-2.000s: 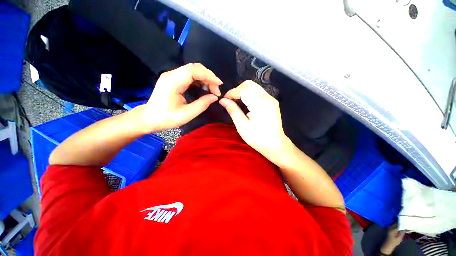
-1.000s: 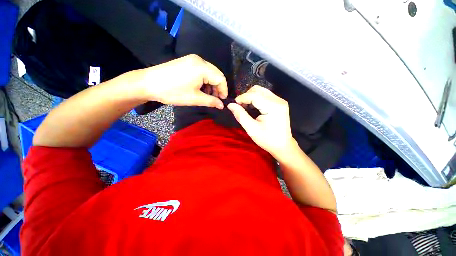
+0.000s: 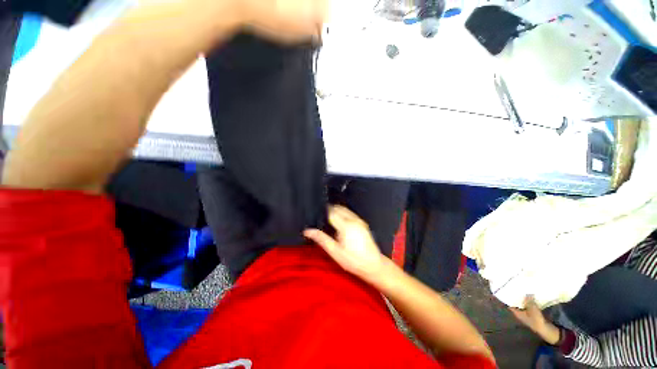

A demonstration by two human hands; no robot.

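A black fabric panel [image 3: 268, 122] hangs from the white machine table over its front edge to my lap. My left hand [image 3: 284, 20] is at the top of the picture, blurred and partly cut off, holding the panel's upper end; its fingertips are not clear. My right hand [image 3: 349, 239] is below the table edge at the panel's lower right side, with thumb and fingers closed on the black fabric edge.
The white table [image 3: 418, 137] has a ruler-like strip along its front. A slim silver tool [image 3: 508, 102] and a small black object [image 3: 493, 29] lie on it. At right, a neighbouring person's hand [image 3: 532, 317] is under cream fabric [image 3: 555, 241]. Blue plastic [image 3: 162, 328] shows at lower left.
The view has turned toward the table. My left hand has moved up and forward over the table with the panel, away from my right hand. The panel is now stretched out between them.
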